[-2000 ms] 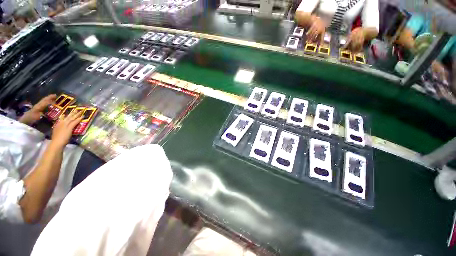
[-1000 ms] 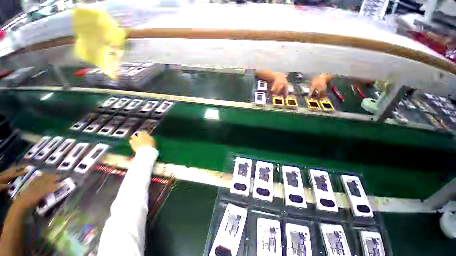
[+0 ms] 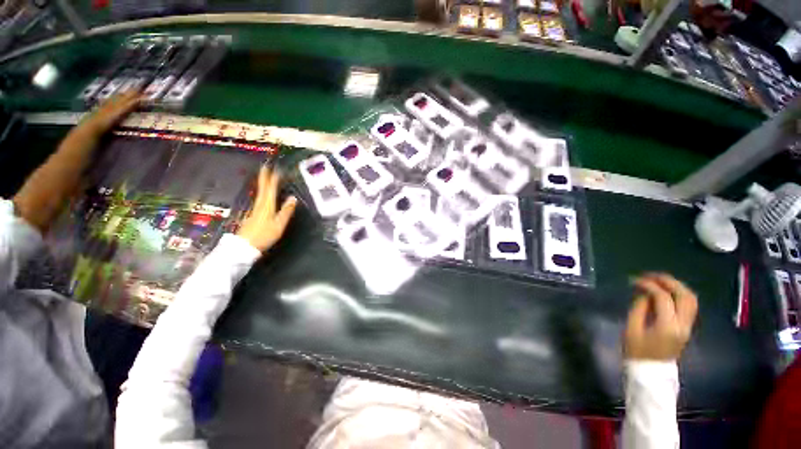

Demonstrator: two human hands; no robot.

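Note:
A clear tray of white phones (image 3: 323,186), backs up with dark ovals, lies askew and blurred over a second tray. The lower tray's phones (image 3: 560,239) show at the right. My left hand (image 3: 266,210) is left of the askew tray, fingers spread and thumb towards its edge. I see nothing in it. My right hand (image 3: 660,317) is over the dark green mat at the right, away from the trays, loosely curled and slightly blurred, with nothing seen in it.
Another worker's hand (image 3: 114,110) reaches to phones (image 3: 180,79) on the green belt at the left. Instruction sheets (image 3: 167,228) lie left of my left arm. A small white fan (image 3: 773,210) and a red pen (image 3: 743,295) are at the right.
A second tray of phones now lies askew over the tray before me. My left hand has come back from the phones on the belt. My right hand has come into view.

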